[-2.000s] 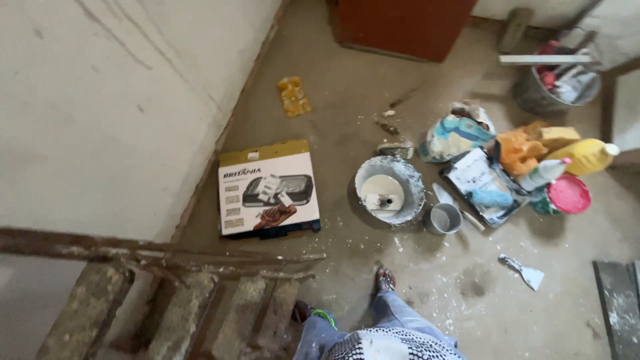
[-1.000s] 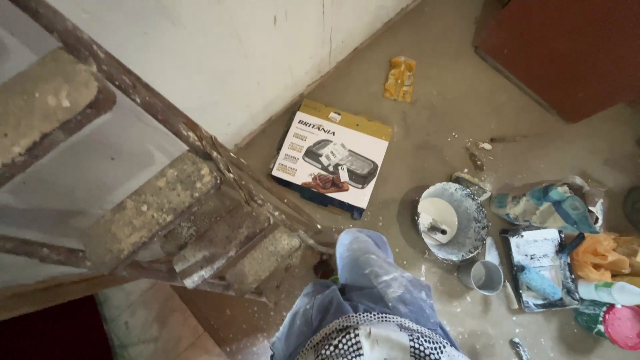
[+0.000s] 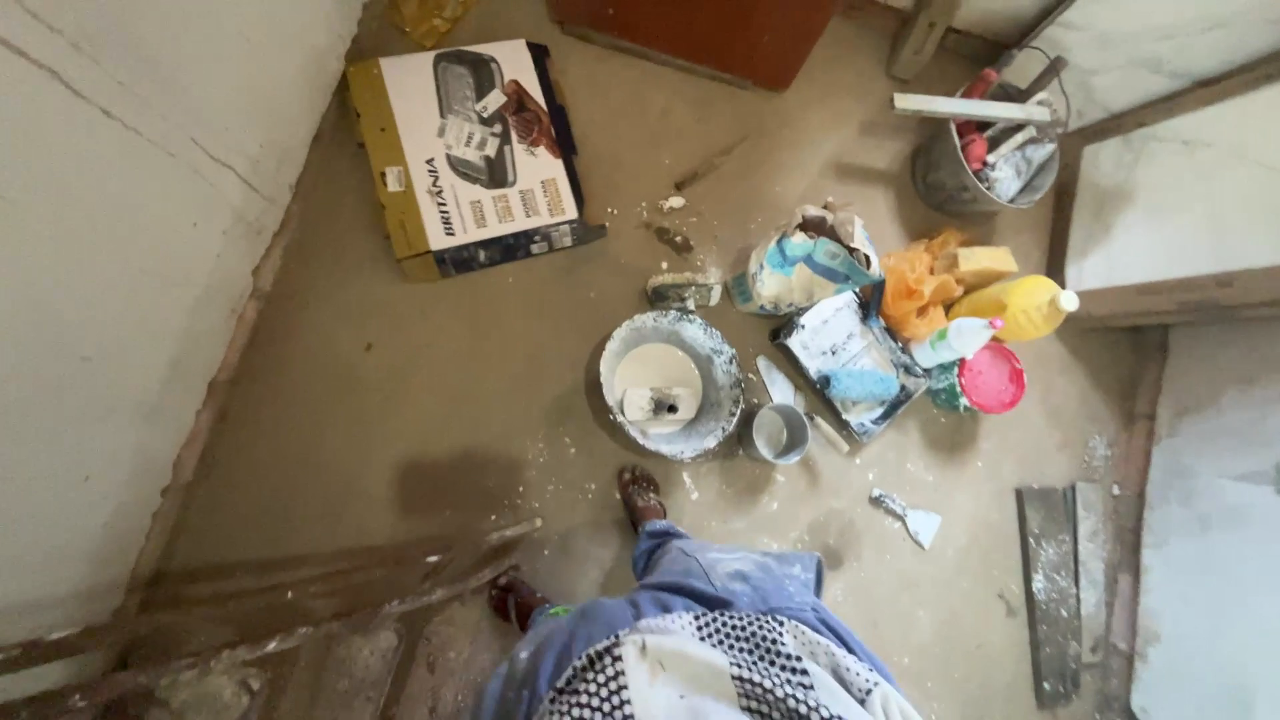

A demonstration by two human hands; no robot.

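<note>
Neither of my hands shows in the head view. In front of my feet stands a paint-spattered bucket [image 3: 722, 395] with white material and a flat tool lying inside. A metal pot [image 3: 778, 434] is close to its right side, beside a trowel [image 3: 828, 434]. Further right, a paint tray [image 3: 905, 405] carries a light-blue roller [image 3: 860, 385]. A putty knife [image 3: 907, 517] lies alone on the floor, nearer to me. Behind the bucket is a plastering float [image 3: 684, 291], and an open bag [image 3: 800, 265] stands behind the tray.
A flattened Britania box [image 3: 405, 160] lies at the upper left. A wooden ladder [image 3: 350, 625] is at the lower left. Bottles, including a yellow one [image 3: 1010, 305], and a red-lidded tub [image 3: 992, 378] stand right of the tray. A tool bucket [image 3: 940, 180] and boards [image 3: 1048, 600] are near the right wall.
The view has swung a lot. My feet, hidden or barely seen a second ago, now both show on the floor beside the ladder. The bucket, tray and box appear unmoved.
</note>
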